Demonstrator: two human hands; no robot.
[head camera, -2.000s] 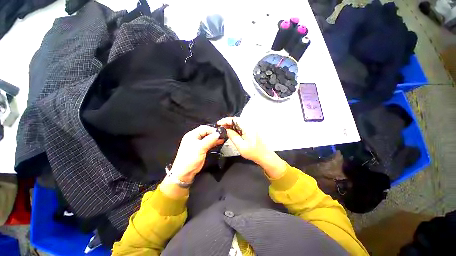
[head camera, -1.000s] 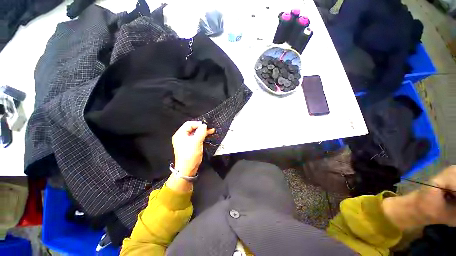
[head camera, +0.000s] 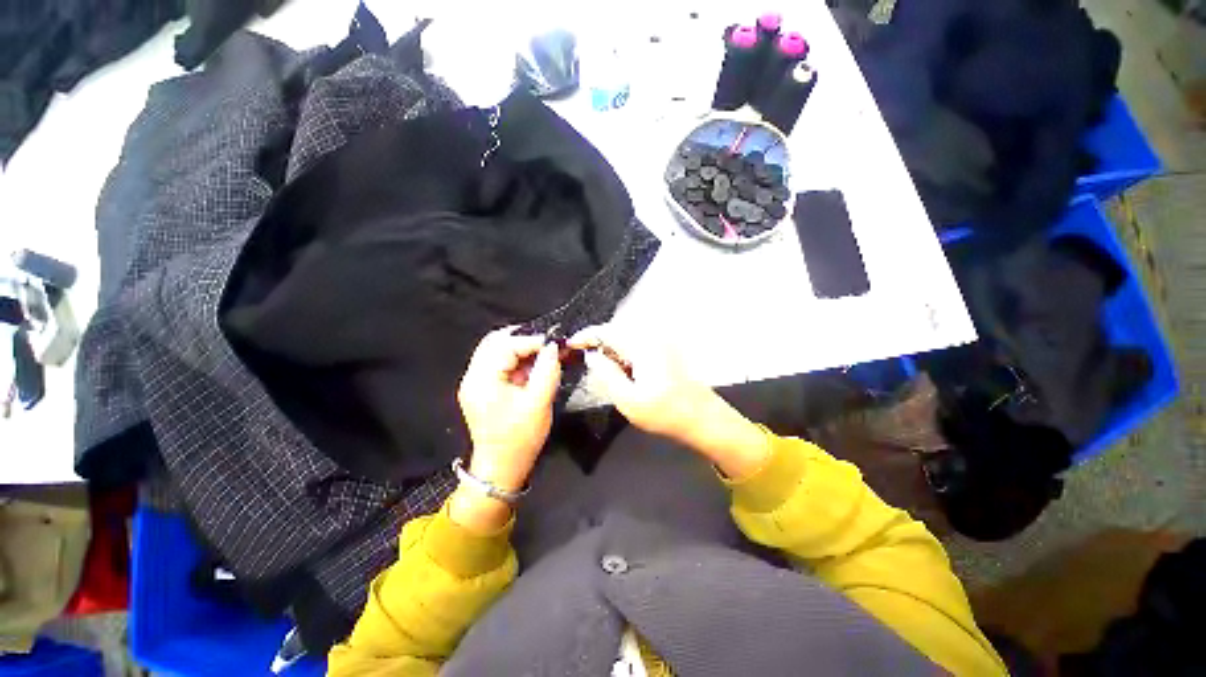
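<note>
The dark garment (head camera: 423, 278), fine light check outside and plain black inside, lies heaped on the white table's left part and hangs over its front edge. My left hand (head camera: 509, 403) pinches the garment's edge at the table's front edge. My right hand (head camera: 648, 384) is beside it, fingertips close to the left ones, with a small dark reddish-brown tool, probably thread snips (head camera: 611, 357), between the fingers. A button and needle cannot be made out at the fingertips. A loose white basting thread (head camera: 492, 136) lies on the black cloth.
A bowl of dark buttons (head camera: 671, 185) and a dark-screened smartphone (head camera: 832, 243) lie right on the table. Thread cones (head camera: 735, 69) stand behind the bowl. A greyish plastic wrap (head camera: 550, 66) is at the far side. Blue crates (head camera: 1148, 347) with dark garments stand at right and lower left.
My right hand was far out to the right with a dark thread one second ago and is back beside my left hand. The phone screen, lit two seconds ago, is dark.
</note>
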